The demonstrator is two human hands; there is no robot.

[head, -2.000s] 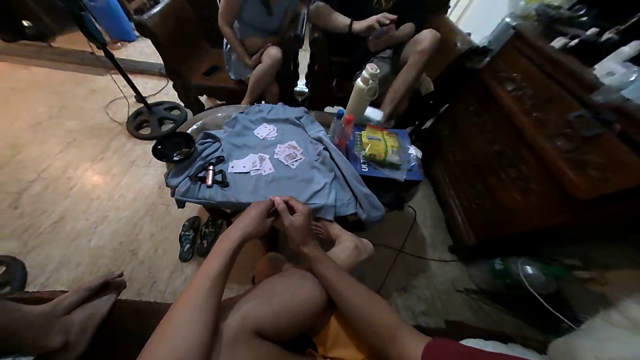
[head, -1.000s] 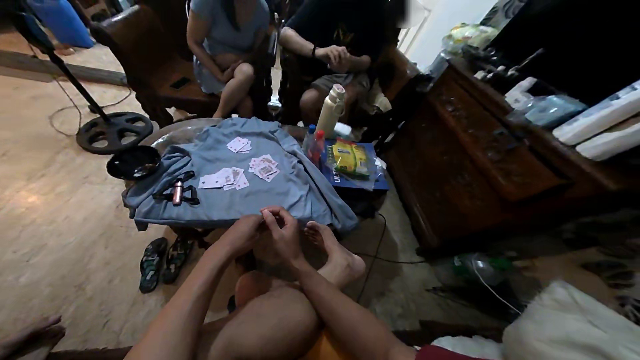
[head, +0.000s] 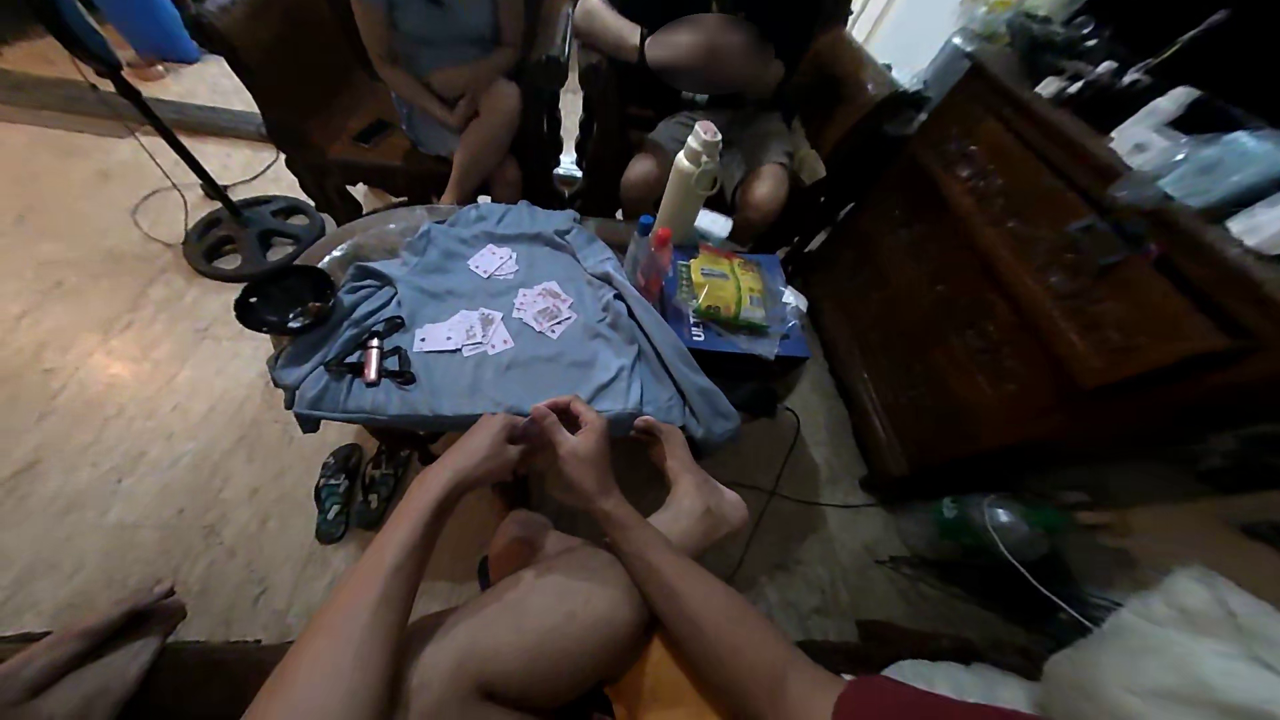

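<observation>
My left hand (head: 490,450) and my right hand (head: 577,440) meet at the fingertips just off the near edge of a table. Whether anything small is between the fingers cannot be made out. A blue-grey long-sleeved garment (head: 450,385) covers much of the tabletop. Playing cards lie on it in three loose groups: a small one at the back (head: 492,262), one at the right (head: 545,308) and a spread one at the left (head: 463,331). A headlamp-like device with black straps (head: 373,360) rests left of the cards.
A black bowl (head: 286,300) sits at the table's left edge. To the right are a cream flask (head: 689,185), a red-capped bottle (head: 656,264) and a yellow packet (head: 728,287) on a blue box (head: 790,335). Two people sit opposite. Slippers (head: 338,493) lie on the floor.
The person opposite at the right has moved their hands; two seconds ago they were apart, and one second ago they were together over the lap. My hands stay together near the table edge.
</observation>
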